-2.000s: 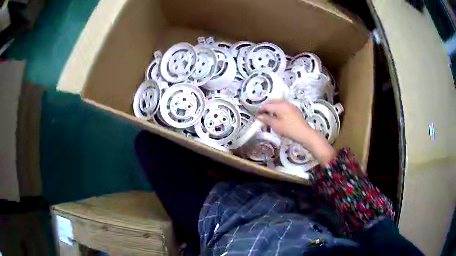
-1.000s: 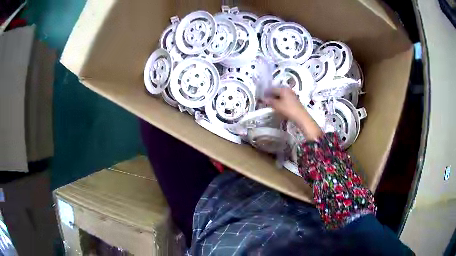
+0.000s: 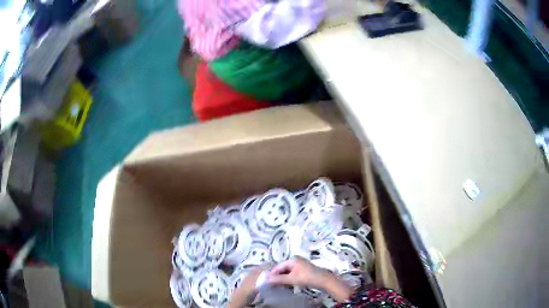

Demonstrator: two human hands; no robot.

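Observation:
Round white slotted plastic housings lie piled in an open brown carton. My right hand, in a dark flowered sleeve, is low in the view over the pile. Its fingers are closed at a pale, blurred housing near the bottom edge. My left hand is beside it on the left, cut off by the bottom edge and blurred. A small white patch shows between the hands. The left fingers are hard to make out.
A cardboard-covered bench runs along the right, with a small pale square and a black tray on it. A person in pink stripes is beyond the carton. A red object and a yellow crate stand farther off.
The view has swung up and right, showing more bench and the person beyond. My right hand has gone from reaching among the housings to meeting my left hand, which has come into view.

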